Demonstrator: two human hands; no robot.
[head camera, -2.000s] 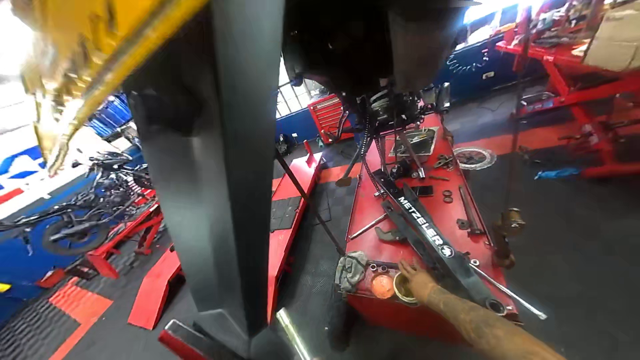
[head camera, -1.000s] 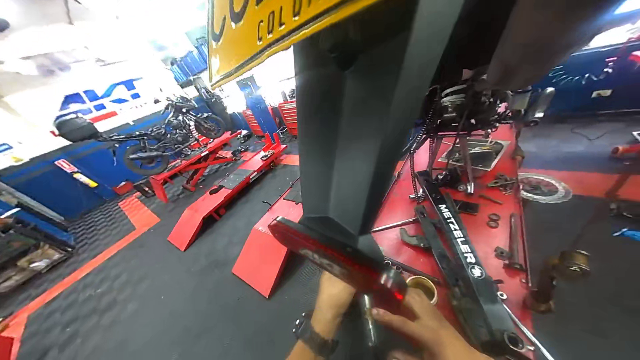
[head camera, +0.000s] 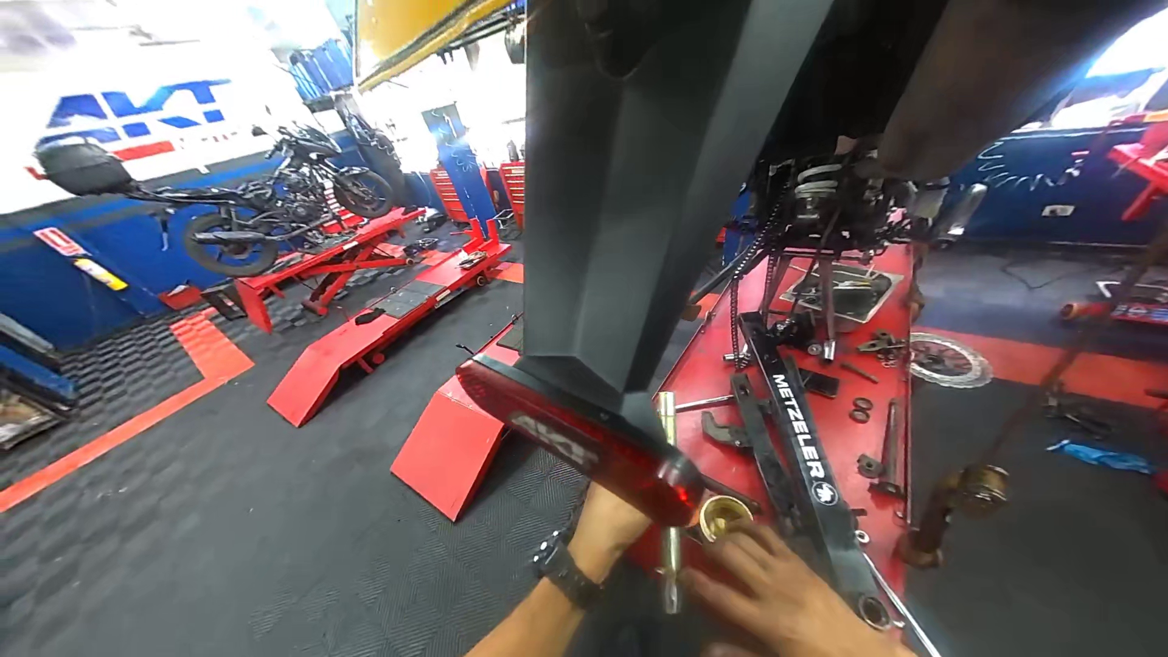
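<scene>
In the lower middle of the head view, my left hand (head camera: 613, 525) reaches up behind a red tail light (head camera: 584, 438); its fingers are mostly hidden. A metal shaft (head camera: 672, 557) stands upright beside it, passing behind the light. My right hand (head camera: 776, 584), slightly blurred, lies just right of the shaft, its fingertips at an open round tin (head camera: 725, 516) with yellowish contents. Whether those fingers grip anything does not show. Right of the tin, a black swingarm (head camera: 803, 438) with white lettering rests on the red lift table (head camera: 703, 447).
A black tail fairing (head camera: 611, 201) hangs close in front. The table bears a metal tray (head camera: 844, 292), a phone (head camera: 818, 383) and a long bolt (head camera: 892, 447). A brake disc (head camera: 949, 360) is right of it. Red ramps (head camera: 447, 447) and a motorcycle (head camera: 283, 210) are at left.
The view has swung left. My left hand, unseen two seconds ago, has come in behind the tail light. The shaft now stands between my hands. My right hand stays near the tin.
</scene>
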